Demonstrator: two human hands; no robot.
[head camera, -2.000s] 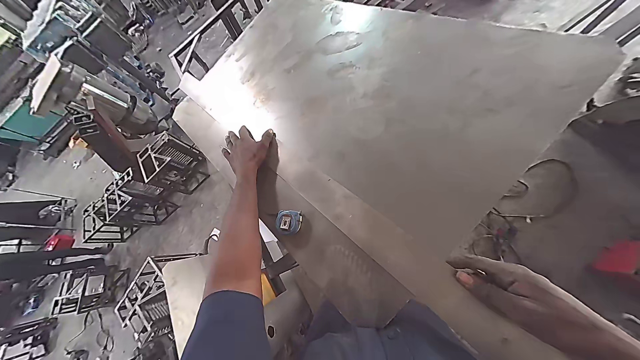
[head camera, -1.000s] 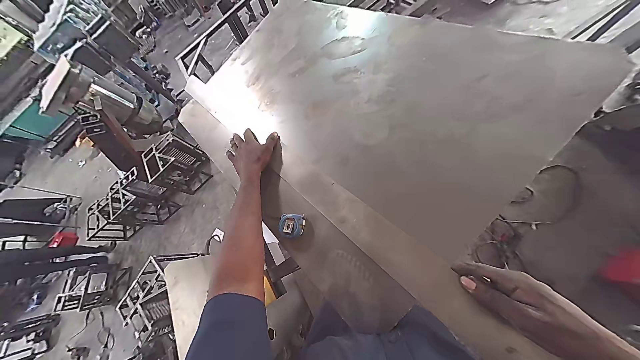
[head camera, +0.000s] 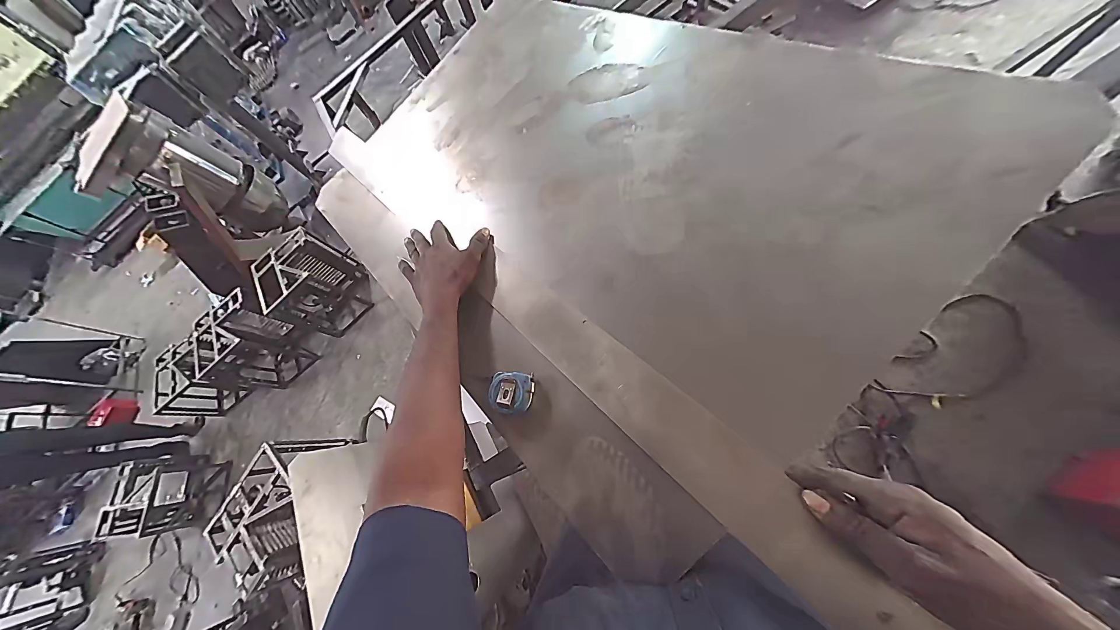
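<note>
A large metal sheet (head camera: 752, 227) fills the middle and right of the view, lying over another sheet (head camera: 595, 464) whose surface shows along its near left side. Palm down and fingers spread, my left hand (head camera: 446, 262) rests at the left edge of the upper sheet. My right hand (head camera: 901, 525) is at the lower right, its thumb on top of the sheet near the right edge; whether its fingers grip beneath is hidden. A blue tape measure (head camera: 512, 393) lies on the lower sheet, between my left forearm and the upper sheet's edge.
Welded metal frames (head camera: 306, 280) stand on the floor at the left, near a machine with a cylindrical motor (head camera: 227, 179). Cables (head camera: 884, 429) lie on the floor at the right, and a red object (head camera: 1089, 490) is at the right edge. A person's dark-clothed legs (head camera: 87, 437) show far left.
</note>
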